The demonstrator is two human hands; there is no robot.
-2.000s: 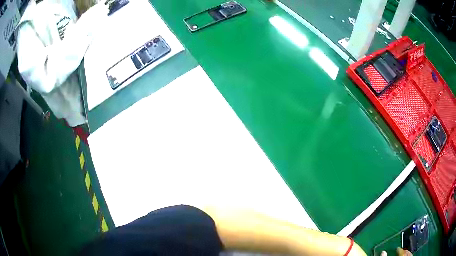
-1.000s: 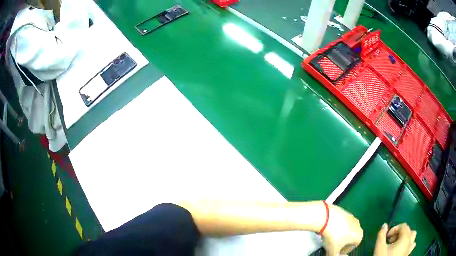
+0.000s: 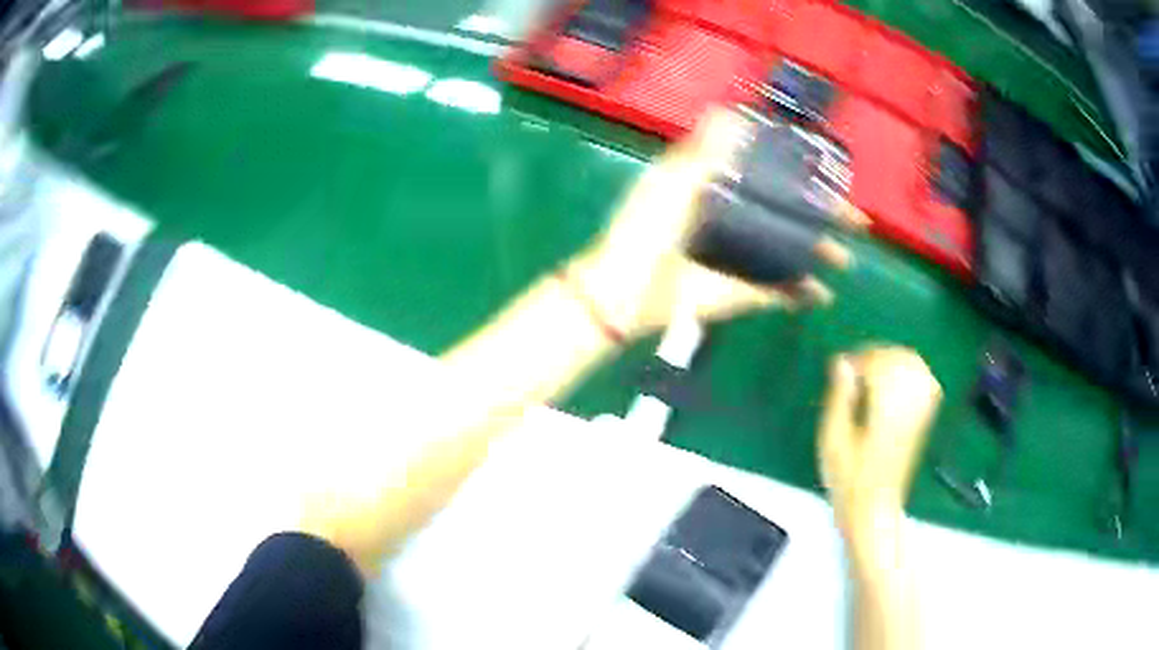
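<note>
The picture is blurred. My left hand, with a red band at the wrist, holds a dark phone middle frame raised over the green bench, in front of the red basket. Its fingers show around the frame's lower and right edges. My right hand is over the green bench to the right, fingers curled; I cannot tell whether it holds anything. A dark phone-shaped part lies on the white mat between my arms.
The red perforated basket with dark frames stands at the back, beside a black compartment tray at right. Another frame lies on the green bench at right. A white strip runs below my left hand. A frame lies far left.
The view has swung right. My left hand has risen from the bench's near side with a frame in it. A dark part on the mat now shows. The thin dark piece at my right hand no longer clearly shows.
</note>
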